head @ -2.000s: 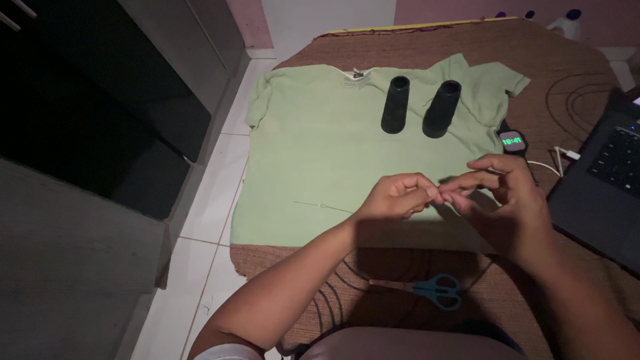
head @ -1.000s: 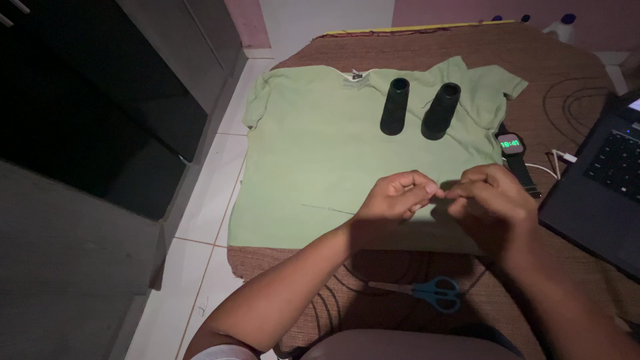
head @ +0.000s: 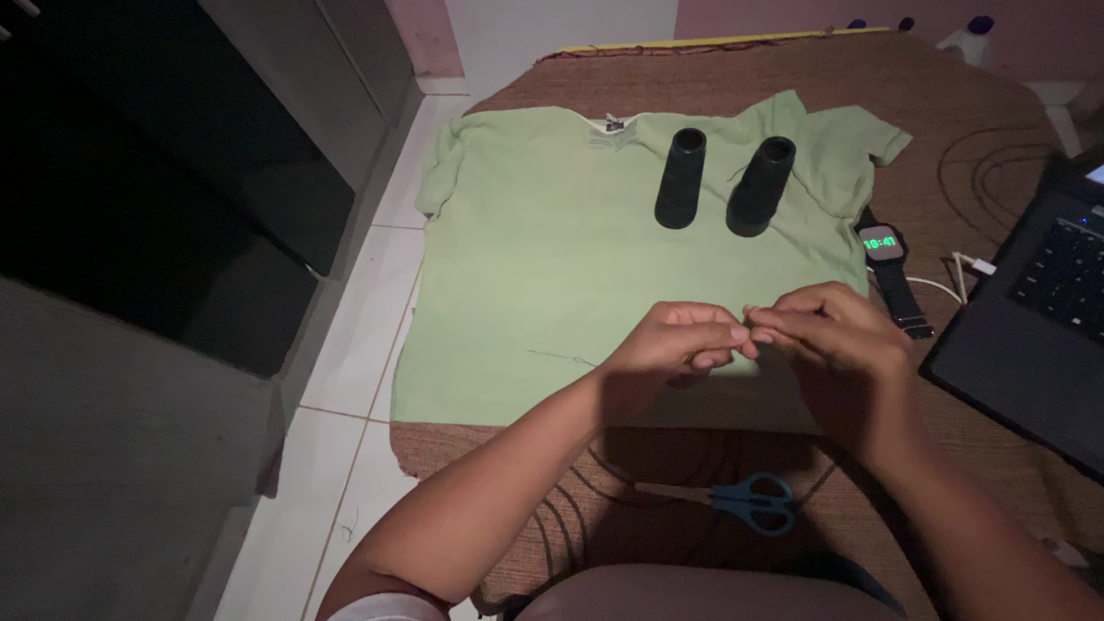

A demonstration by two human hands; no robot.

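A light green T-shirt (head: pixel 535 259) lies spread on a brown woven cloth. Over its lower right part, my left hand (head: pixel 690 341) and my right hand (head: pixel 828 332) meet at the fingertips. Thumb and forefinger are pinched on each hand; whatever lies between them is too small to make out. A thin dark thread (head: pixel 561 354) rests on the shirt left of my left wrist. Two black thread cones (head: pixel 680 181) (head: pixel 760 188) stand on the shirt's upper right. Scissors with blue handles (head: pixel 750 502) lie below the shirt's hem, near my lap.
On the right, a smartwatch (head: pixel 888 259) and a white cable (head: pixel 936 285) lie beside a dark laptop (head: pixel 1018 362). Dark cabinets (head: pixel 147 448) and white floor tiles (head: pixel 345 362) are at the left. A white bottle (head: pixel 970 43) with a blue cap stands beyond the cloth's far edge.
My right hand's fingers, spread two seconds ago, have drawn in closer together beside my left fingertips. My left hand has hardly moved.
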